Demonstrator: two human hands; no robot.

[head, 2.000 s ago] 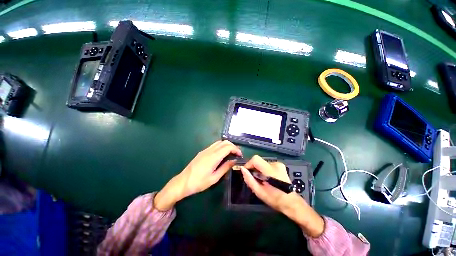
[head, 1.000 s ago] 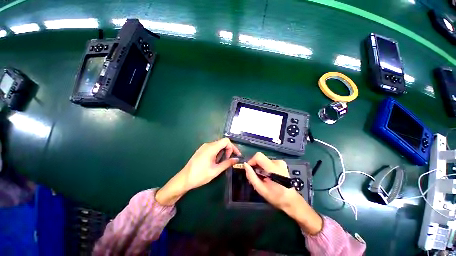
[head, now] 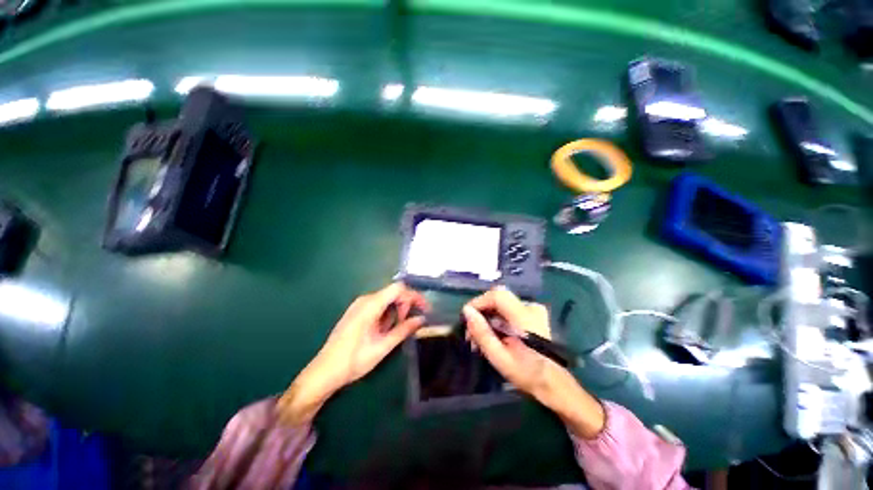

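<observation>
A black-grey handheld display unit with a dark screen (head: 450, 368) lies nearest me, partly under my hands. A small yellow tape piece (head: 436, 331) is at its upper left edge. My left hand (head: 369, 335) is there, its thumb tip by the tape's left end; blur hides whether it grips it. My right hand (head: 512, 345) holds a dark pen (head: 538, 342) over the unit and covers part of its right side. A second unit with a white-lit screen (head: 455, 250) lies just beyond, with a white cable (head: 584, 272) at its right side.
Black units (head: 182, 182) stand leaning together at left. At right are a yellow tape roll (head: 591, 166), a shiny metal piece (head: 582, 212), a blue unit (head: 723, 228), a grey-white ring (head: 704, 325) and a white power strip (head: 802, 335). More black units (head: 667, 110) lie beyond.
The view has shifted and blurred. My hands have moved apart, leaving a gap between their fingertips above the near unit; the pen stays in my right hand.
</observation>
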